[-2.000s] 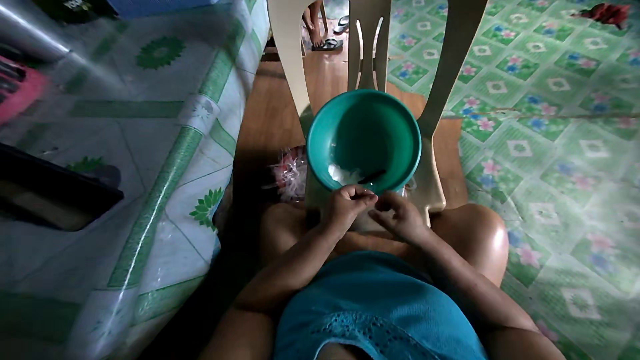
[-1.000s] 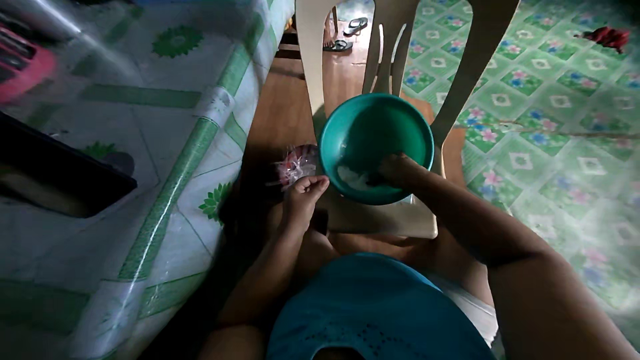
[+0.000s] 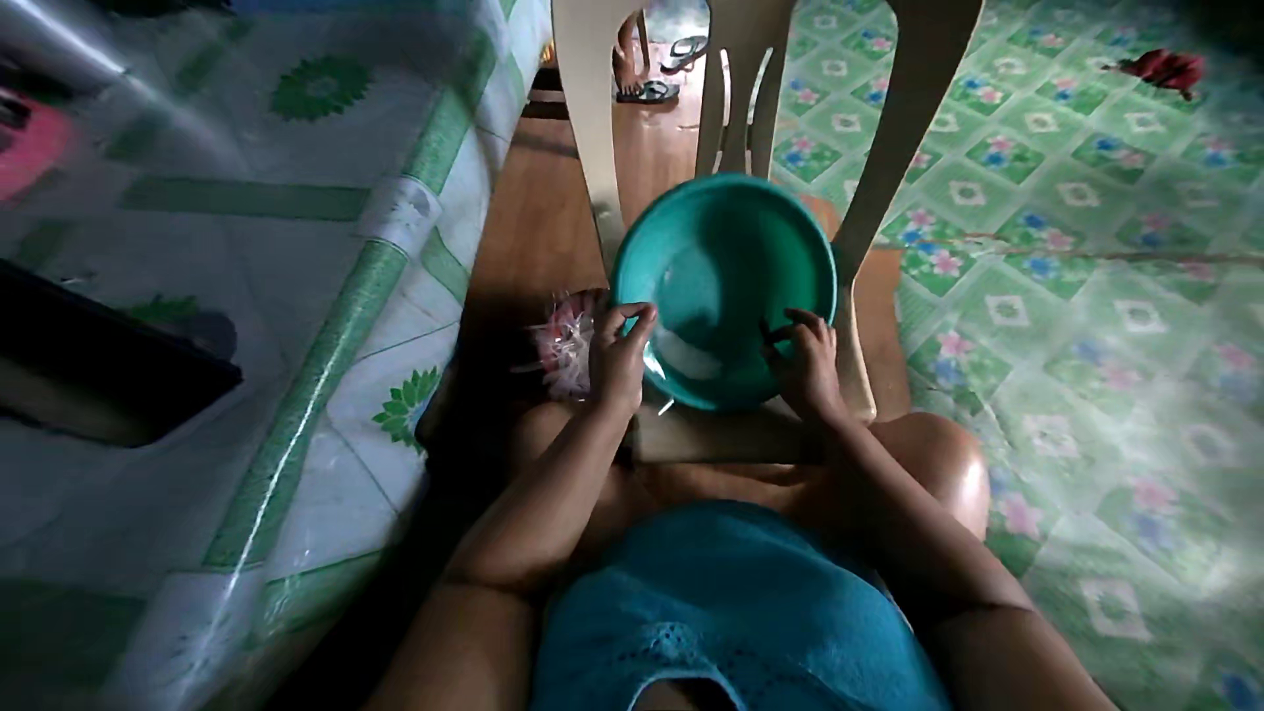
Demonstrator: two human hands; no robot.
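A green plastic basin (image 3: 726,286) rests tilted on the seat of a beige plastic chair (image 3: 731,436) in front of me. At its left rim is my left hand (image 3: 622,357), thumb and forefinger pinched together; whether something small is between them I cannot tell. My right hand (image 3: 805,360) is over the basin's lower right side, fingers curled around a small dark thing (image 3: 768,334), too unclear to name. Whitish matter (image 3: 686,355) lies in the lower left of the basin. Left of the basin, beside my left hand, is a clear plastic bag with red and white contents (image 3: 568,346).
A tiled ledge (image 3: 326,346) with a rounded green edge runs along my left, bearing a dark flat object (image 3: 109,365) and a pink item (image 3: 30,143). Beyond the chair are a person's feet (image 3: 629,74) and sandals (image 3: 647,93). A red cloth (image 3: 1168,71) lies on the patterned floor covering.
My right hand, deep in the basin one second ago, has drawn back to its lower right side. Two seconds ago both hands were together at the near rim; now they are apart.
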